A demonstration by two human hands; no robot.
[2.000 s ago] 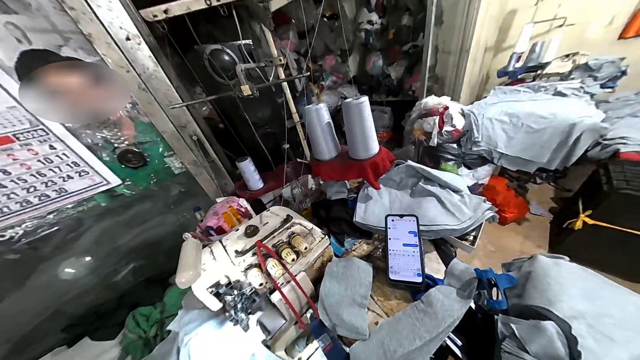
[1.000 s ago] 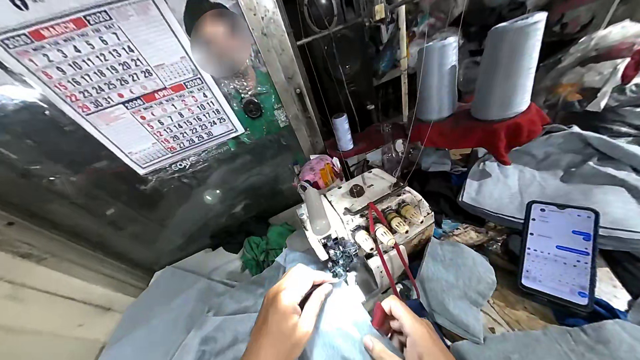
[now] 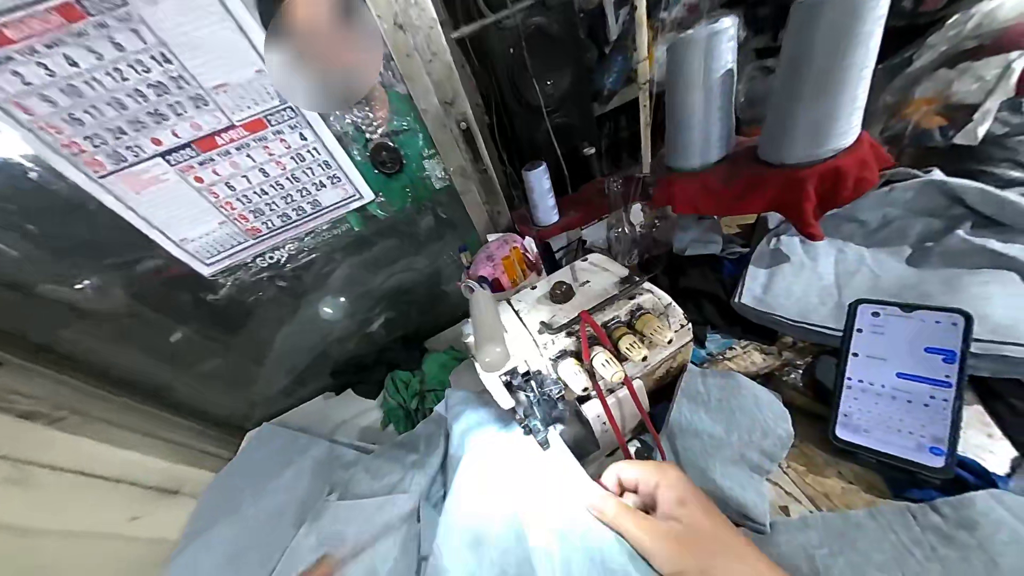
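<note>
A white overlock sewing machine [image 3: 592,320] stands at the centre, its tension dials facing me and a red cord looped over its front. Light grey fabric [image 3: 512,488] lies under its presser foot and spreads toward me, brightly lit near the needle area. My right hand [image 3: 664,512] pinches the right edge of this fabric between thumb and fingers, just below the red cord [image 3: 608,400]. Of my left hand [image 3: 320,566] only a blurred bit shows at the bottom edge, over the fabric; its fingers cannot be made out.
A lit smartphone [image 3: 900,388] stands at the right beside grey cloth pieces [image 3: 724,436]. Large thread cones [image 3: 824,80] rest on red cloth [image 3: 744,188] behind. A pink pouch [image 3: 504,264] sits behind the machine. A calendar [image 3: 264,184] hangs on the left panel; green cloth [image 3: 420,392] lies below.
Both hands were near the presser foot a second ago; my left hand has moved down toward the bottom edge. My right hand now grips the fabric edge. The view has moved closer to the machine.
</note>
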